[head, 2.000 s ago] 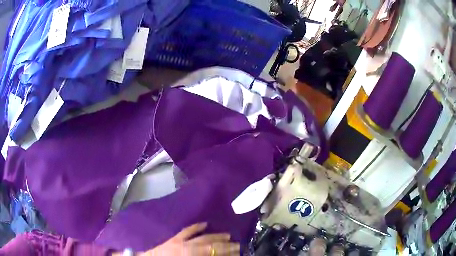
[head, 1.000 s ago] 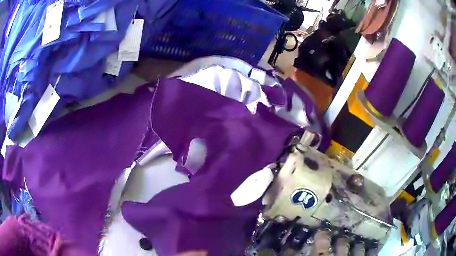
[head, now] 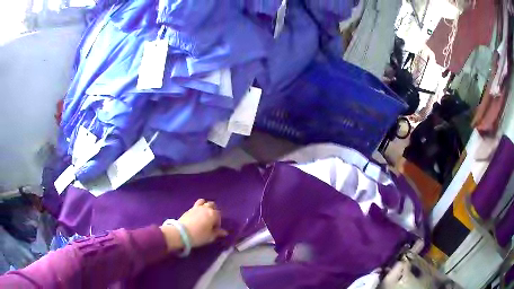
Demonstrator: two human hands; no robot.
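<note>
Purple cut panels lie over the pale table, one at the left and others running right to the overlock machine, whose top is cut off by the bottom right edge. My left hand, with a pale bracelet at the wrist, is on the left purple panel near its inner edge. Its fingers are curled down; whether they pinch the cloth cannot be told. My right hand is out of the picture. White-backed purple cloth is heaped behind the panels.
A blue garment heap with white tags stands behind the left panel. A dark blue plastic crate is beside it. Purple thread cones are at the right edge. Dark machine parts and hanging cloth show at the upper right.
The view has swung left and up, so the scene sits lower and further right. My left hand has come into view on the left panel; only fingertips showed at the bottom edge before.
</note>
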